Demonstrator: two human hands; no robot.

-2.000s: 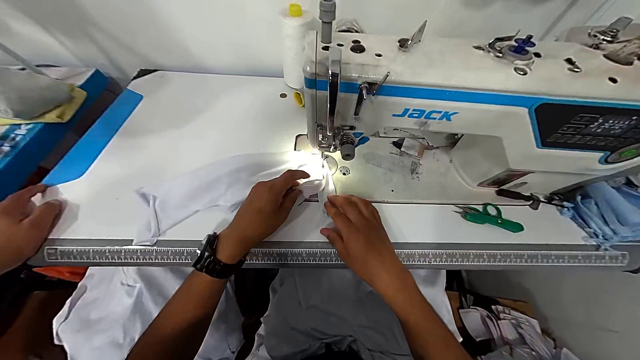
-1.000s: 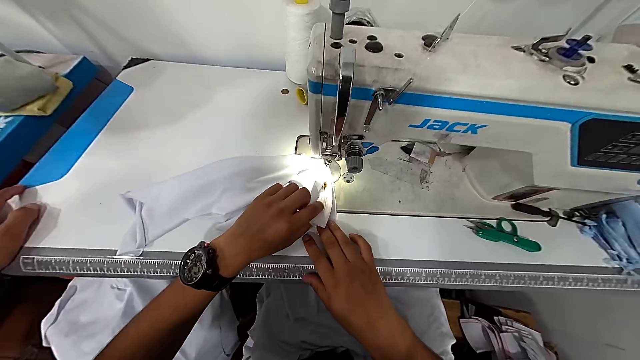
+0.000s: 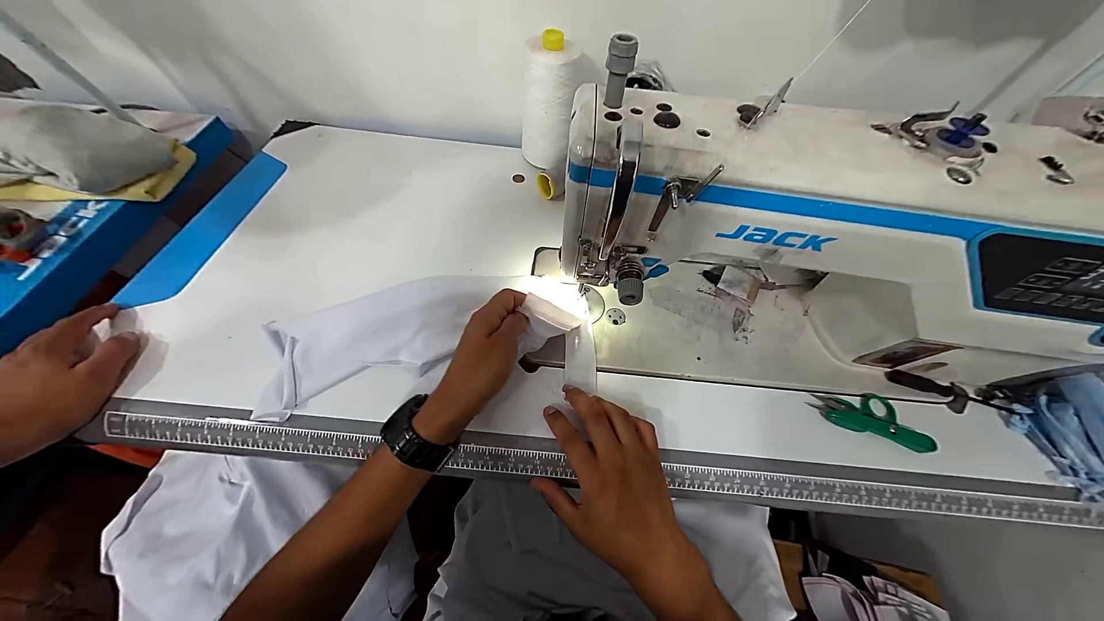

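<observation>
A white fabric piece (image 3: 371, 332) stretches from the left of the table up to the lit needle area of a Jack sewing machine (image 3: 776, 203). With thumb and fingers my left hand (image 3: 483, 362), a black watch on its wrist, grips a folded edge of this fabric just left of the presser foot. A narrow white strip (image 3: 580, 358) hangs from the needle area toward the table's front. My right hand (image 3: 604, 466) lies at the strip's lower end, its fingers spread and an index fingertip touching it.
Another person's hand (image 3: 60, 375) rests on the table's left corner. Green thread snips (image 3: 875, 421) lie at the right, near light blue cloth (image 3: 1061, 431). A ruler (image 3: 733, 481) runs along the front edge. A white thread cone (image 3: 550, 103) stands behind, left of the machine head.
My right hand has drawn back from the needle toward the front edge, and its fingers have spread. My left hand now holds up the folded fabric edge.
</observation>
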